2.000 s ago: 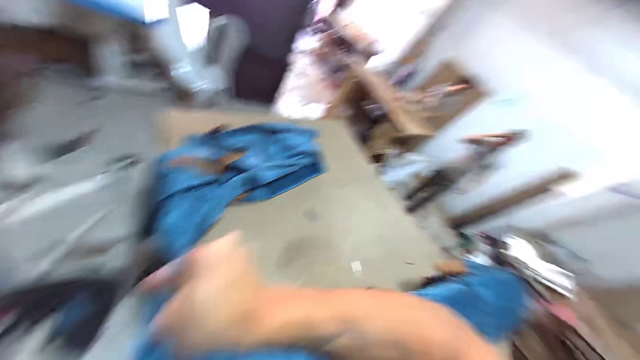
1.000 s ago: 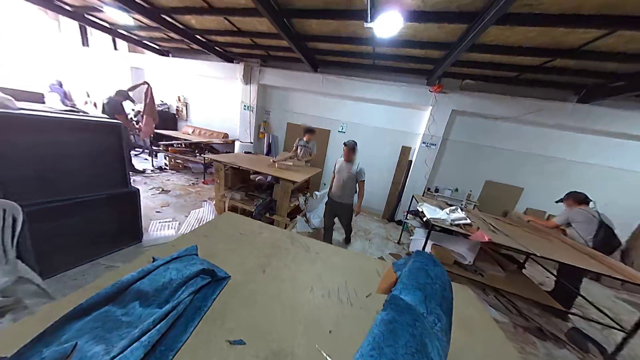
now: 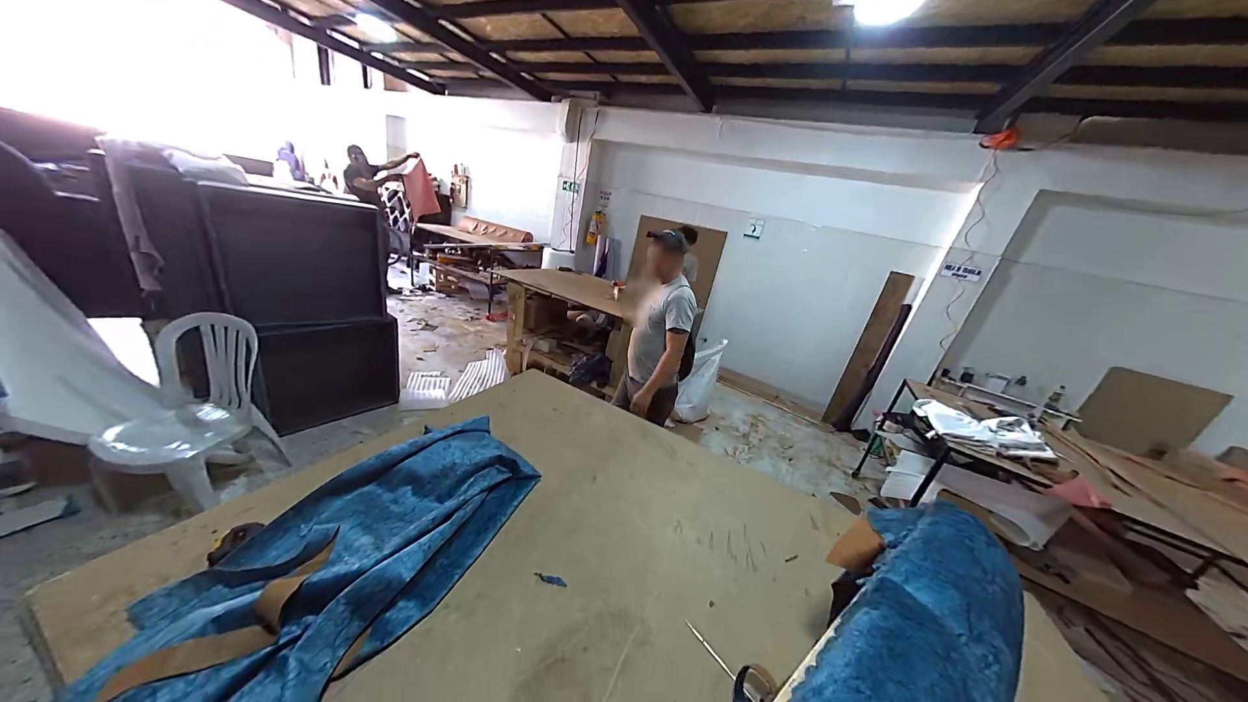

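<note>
Neither my left hand nor my right hand shows in the current view. A crumpled length of blue fabric (image 3: 390, 517) with brown strips lies on the left side of the board-topped worktable (image 3: 624, 526). At the right edge of the table stands a curved form covered in blue fabric (image 3: 926, 624), with a brown flap at its upper left. Beside it, near the bottom edge, lies a pair of scissors (image 3: 749, 678), partly cut off by the frame. A small blue scrap (image 3: 550, 579) rests mid-table.
A person in a grey shirt (image 3: 663, 331) stands beyond the table, by a wooden workbench (image 3: 556, 283). A white plastic chair (image 3: 210, 390) and large black padded blocks (image 3: 302, 263) are at left. Another cluttered table (image 3: 1102, 458) stands at right. Scraps litter the floor.
The view has swung up from the table to the room. My forearm and hand, seen over the table two seconds ago, are out of view. The person in grey has turned.
</note>
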